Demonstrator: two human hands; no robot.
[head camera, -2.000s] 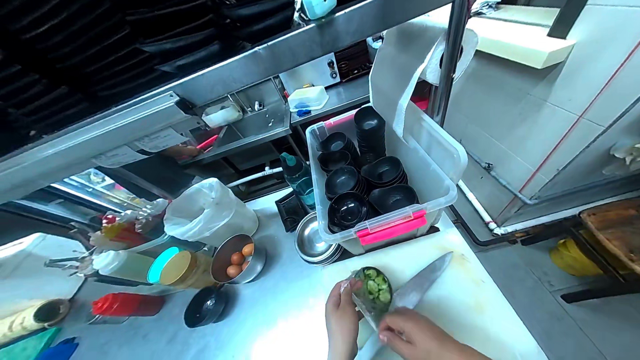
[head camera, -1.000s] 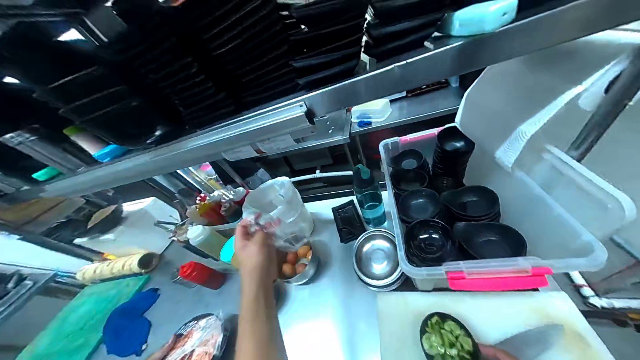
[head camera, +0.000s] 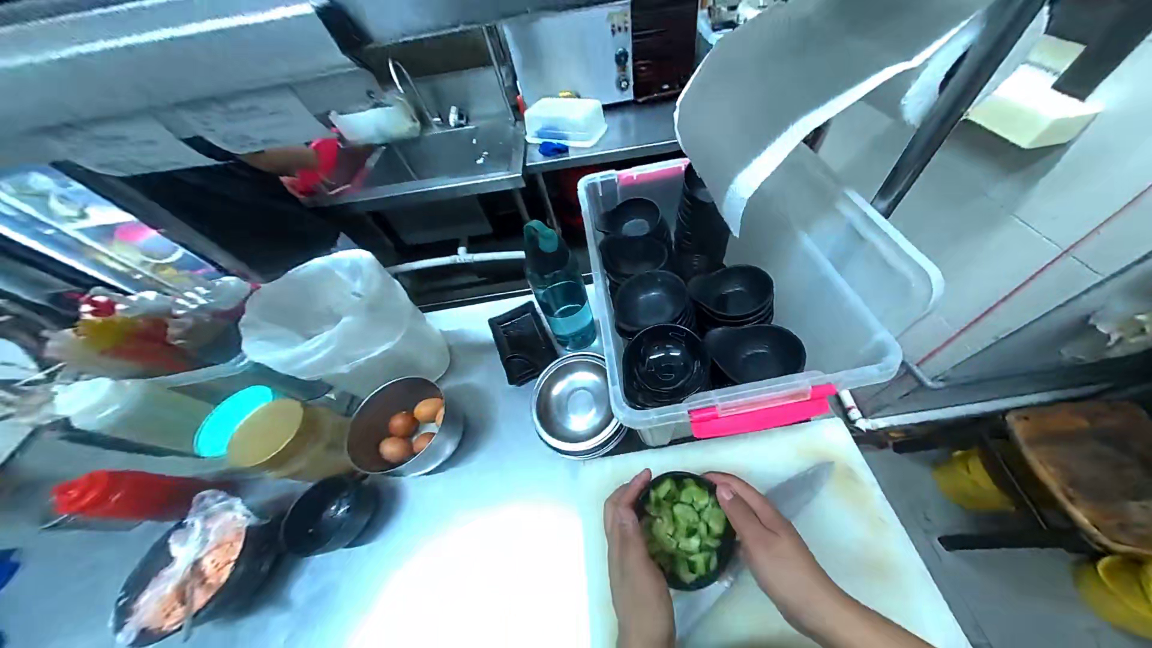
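Note:
Both hands hold a small black bowl of chopped green cucumber (head camera: 686, 531) over a white cutting board (head camera: 864, 576). My left hand (head camera: 637, 567) wraps the bowl's left side, and my right hand (head camera: 765, 544) grips its right side. Beneath the bowl and my right hand lies a knife (head camera: 801, 489), its handle partly hidden. Beyond the board stands a clear plastic bin (head camera: 756, 400) with stacks of black bowls (head camera: 666, 360). Stacked steel bowls (head camera: 576, 405) sit to its left. A black bowl of pinkish food under plastic wrap (head camera: 193, 576) stands at the lower left.
A steel bowl of eggs (head camera: 405, 427), an empty black bowl (head camera: 328, 515), a red squeeze bottle (head camera: 126, 495), a lined white bucket (head camera: 346, 324) and a teal bottle (head camera: 562, 297) stand on the counter. Another person's gloved hand (head camera: 319, 171) is near the sink (head camera: 468, 153).
My left hand has come from the egg and wrapped-bowl area on the left to the cucumber bowl. The wrapped bowl now stands without a hand on it. The view has swung right.

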